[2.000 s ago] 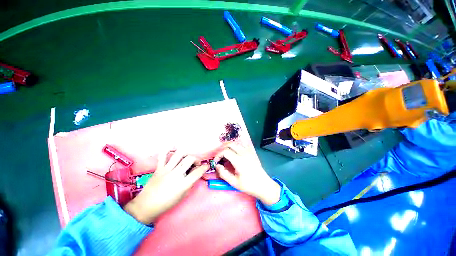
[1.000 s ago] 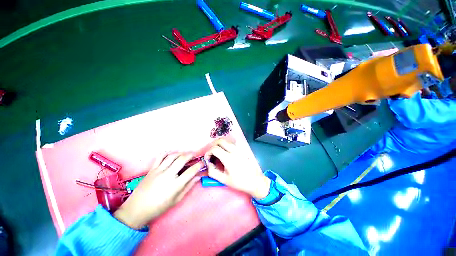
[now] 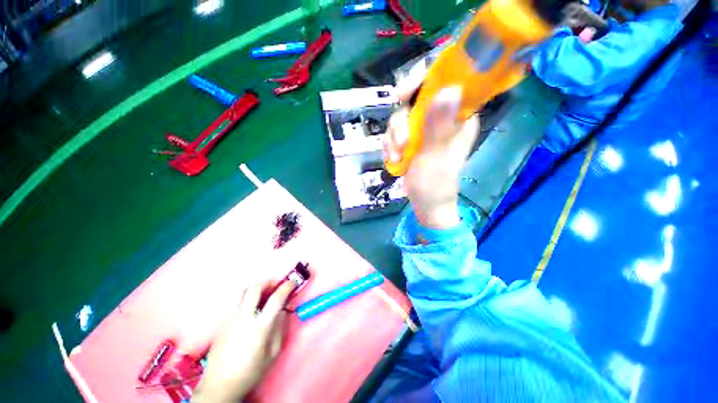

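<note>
The red housing (image 3: 182, 375) lies on the pink-red mat, mostly hidden under my left hand (image 3: 246, 346). My left hand holds it near its narrow end, where a small dark end part (image 3: 299, 273) shows past the fingertips. The small red part (image 3: 157, 361) lies to the left, beside thin wires. The blue cylinder (image 3: 340, 296) lies to the right of the housing. My right hand (image 3: 435, 149) is wrapped around the orange power screwdriver (image 3: 464, 75), slightly blurred. The driver's tip is down at the screw feeder (image 3: 366, 149).
Loose dark screws (image 3: 286, 229) lie on the mat (image 3: 197, 268). More red units with blue cylinders lie on the green bench (image 3: 118, 228) beyond. A whitish scrap (image 3: 84, 317) is left of the mat. Another person's blue sleeve (image 3: 606, 67) is at the upper right.
My right hand has left the housing's narrow end and taken hold of the screwdriver. My left hand stays on the housing. The view has turned to the right, and the blue cylinder is more exposed.
</note>
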